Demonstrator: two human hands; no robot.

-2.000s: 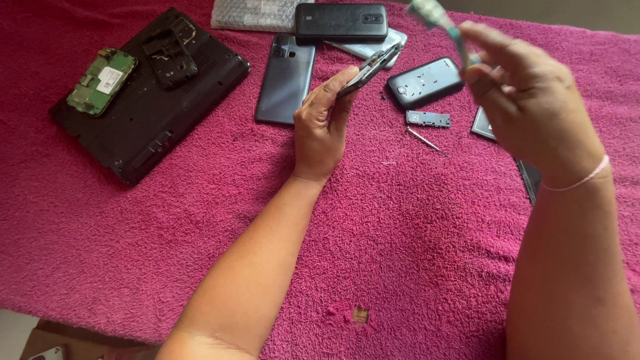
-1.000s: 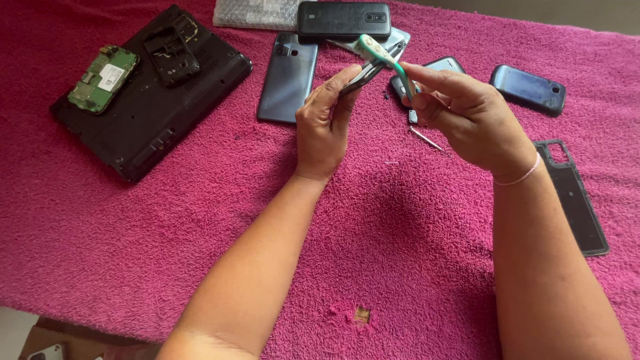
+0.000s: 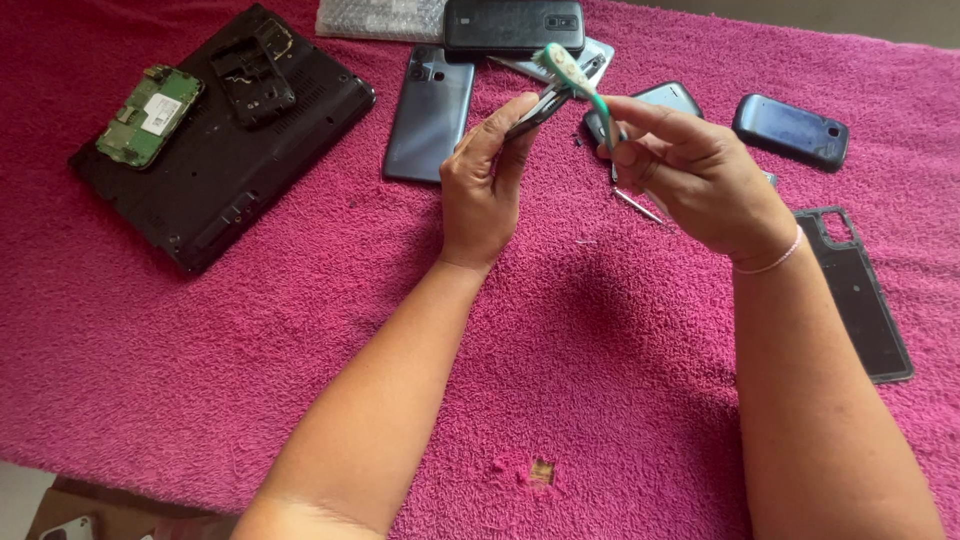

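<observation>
My left hand (image 3: pixel 484 180) grips a thin phone body (image 3: pixel 540 112) by its edges, tilted so that it shows mostly edge-on. A green and white toothbrush (image 3: pixel 574 71) is in my right hand (image 3: pixel 682 165), held by the handle between thumb and fingers. Its head overlaps the upper end of the phone body in the view; whether the bristles touch it I cannot tell. Behind my right fingers lies a small phone housing (image 3: pixel 671 97), partly hidden. A thin metal screwdriver (image 3: pixel 637 206) rests on the cloth below that hand.
At left, a black laptop base (image 3: pixel 187 187) carries a green circuit board (image 3: pixel 150 116) and a black plastic frame (image 3: pixel 255 71). A dark phone (image 3: pixel 429 112), a black phone (image 3: pixel 514 26) and bubble wrap (image 3: pixel 379 19) lie at the back. To the right are a small phone (image 3: pixel 791 131) and a back cover (image 3: pixel 862 292).
My right hand has moved left and down from its raised position, bringing the toothbrush to the phone body. My left hand has stayed nearly still, holding the phone body.
</observation>
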